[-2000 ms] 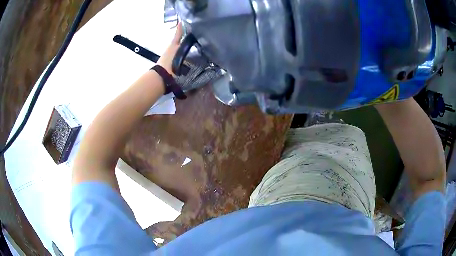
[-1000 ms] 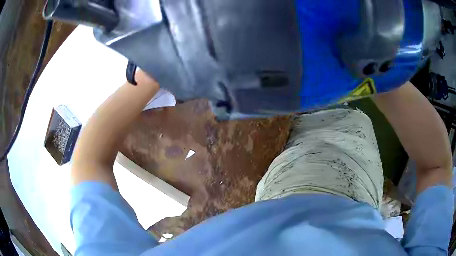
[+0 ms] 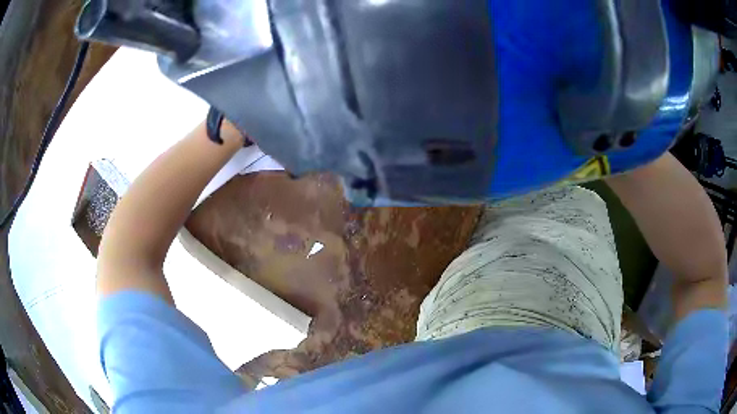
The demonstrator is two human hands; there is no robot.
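The cutting machine, with a grey and blue motor housing and a yellow warning triangle, fills the upper middle of the head view. Its base and blade are hidden. The layered stack, thick and white, lies at the left, with a stepped edge nearer me. My left forearm reaches up over the stack and goes behind the housing; my left hand is hidden there. My right forearm reaches up at the right and also goes behind the housing; my right hand is hidden too.
A small dark weight box with grey grains sits on the stack, partly behind my left arm. A black cable runs down the left. A small white offcut lies on the brown table. Dark green floor shows at right.
The machine has moved left since two seconds ago, then slightly right and down. It now covers my left hand, the glove and the black strip. My left forearm has shifted left over the weight box.
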